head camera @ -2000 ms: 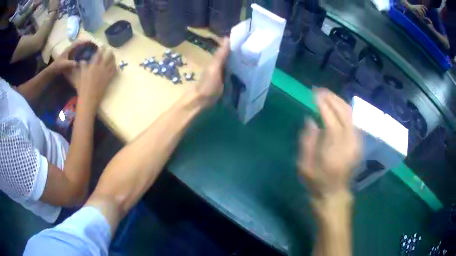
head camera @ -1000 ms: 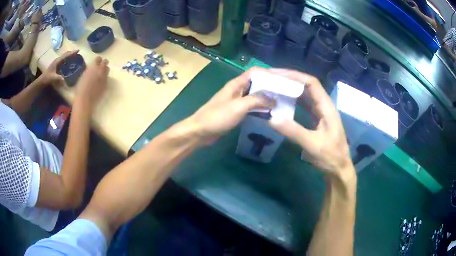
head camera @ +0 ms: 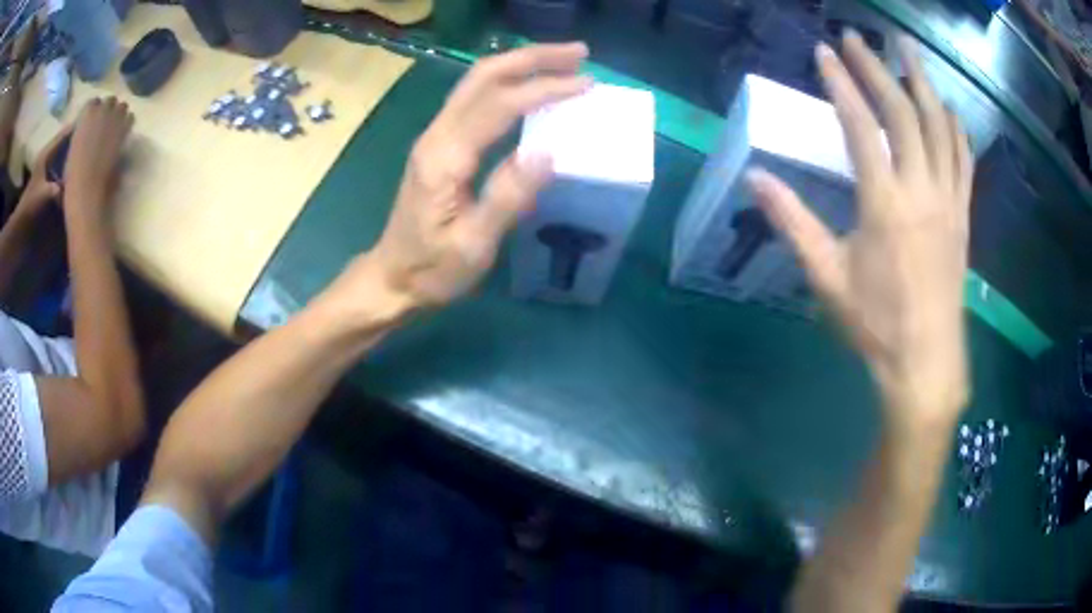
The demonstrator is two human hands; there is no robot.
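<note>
A retail carton with a closed bright white top and a black product picture stands upright on the dark-green bench. My left hand is at its left side, fingers apart; whether the fingertips touch it I cannot tell. More white-topped cartons stand close together to the right. My right hand is raised in front of their right part, fingers spread, holding nothing, and hides some of them.
A pale wood-coloured board at the left bears a pile of small fittings and a dark housing. A neighbouring worker's arm is at far left. More fittings lie at right. A green strip runs behind the cartons.
The open carton flaps were folded down and the top is now closed. My hands have moved apart, the right one over to the other cartons. The view has shifted.
</note>
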